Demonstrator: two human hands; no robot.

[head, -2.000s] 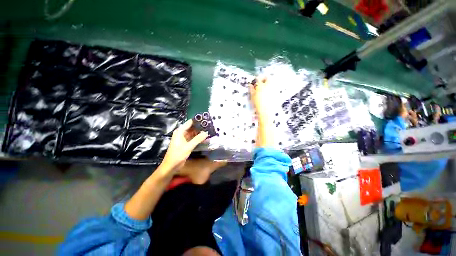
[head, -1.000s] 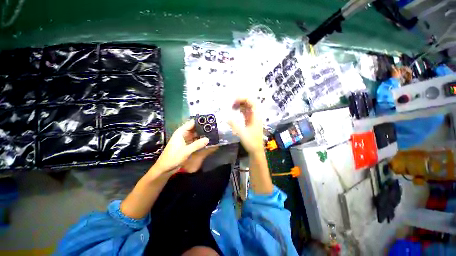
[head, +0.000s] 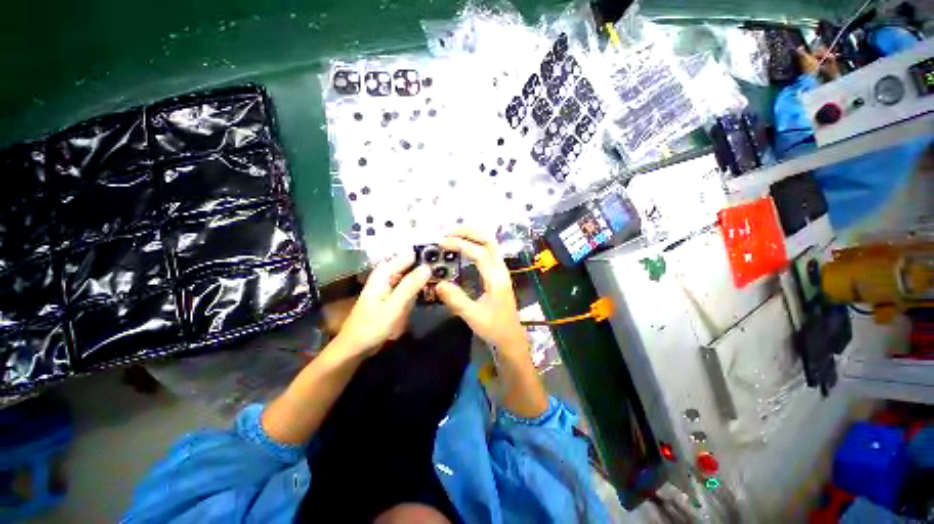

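A small black camera lens cover [head: 440, 264] with round ring openings is held between both hands, above the lap at the bench edge. My left hand [head: 384, 299] grips its left side with thumb and fingers. My right hand [head: 490, 292] holds its right side, with the thumb near the lower edge and fingers curled over the top. Just beyond lie whitish release film sheets [head: 435, 154] carrying black dots. Black ring-shaped adhesive cutouts [head: 558, 107] lie on the sheets to the right. Whether a dot is between the fingers cannot be told.
A black compartment tray [head: 154, 225] under wrinkled plastic lies left. On the right are a dark device with a lit screen [head: 589, 230], orange connectors [head: 602, 308], a white machine bed [head: 666, 338], a red card [head: 753, 244] and a yellow cylinder [head: 871, 276]. Another person's blue sleeve [head: 794, 118] shows upper right.
My right hand has come from the film sheets to the lens cover and now holds it with my left hand. The view has shifted right, showing more of the machine.
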